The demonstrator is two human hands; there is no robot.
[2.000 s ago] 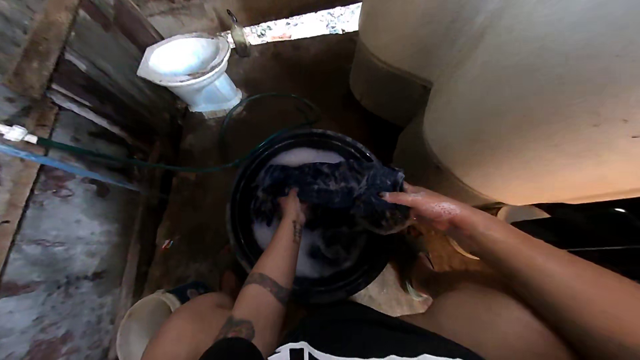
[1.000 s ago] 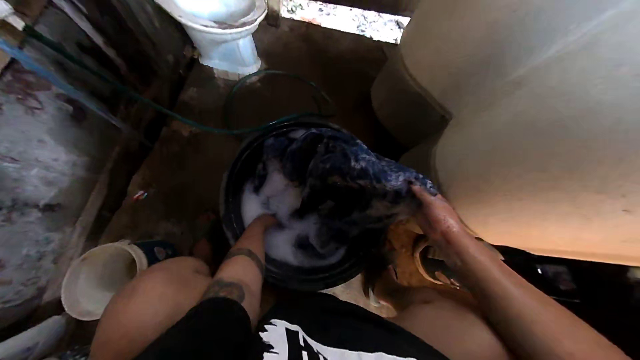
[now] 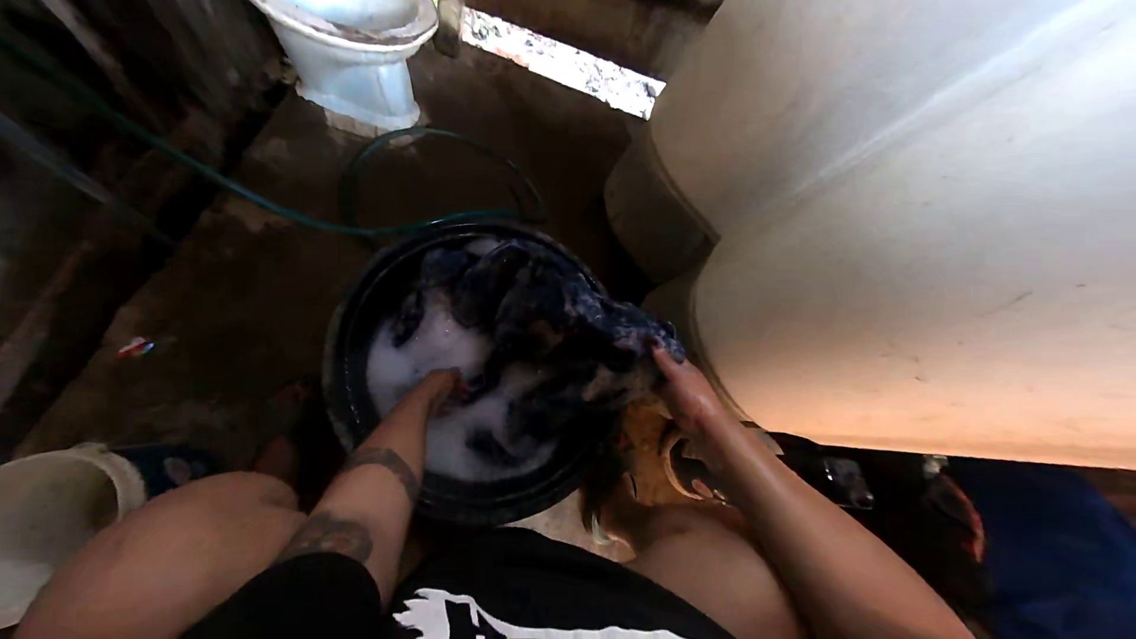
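Note:
A round black tub [image 3: 342, 355] stands between my legs with soapy, foamy water [image 3: 435, 342] in it. Dark wet cloth [image 3: 541, 302] lies across the tub and rises over its right rim. My right hand [image 3: 683, 377] is shut on the bunched end of this cloth at that rim, thumb on top. My left hand [image 3: 448, 388] reaches into the suds at the middle of the tub, beside the cloth; its fingers are partly hidden by foam and dark fabric, so its hold cannot be told.
A green hose [image 3: 293, 213] runs behind the tub. A pale toilet bowl [image 3: 364, 80] stands at the back left. Large pale rounded tanks [image 3: 887, 266] rise on the right. A whitish bucket [image 3: 115, 479] is at the lower left, and a small wrapper-like scrap [image 3: 136, 347] lies on the floor.
Two seconds ago both hands held the dark cloth stretched over the tub. My left hand has since gone down into the suds, and the cloth has spread across the tub. The view has shifted.

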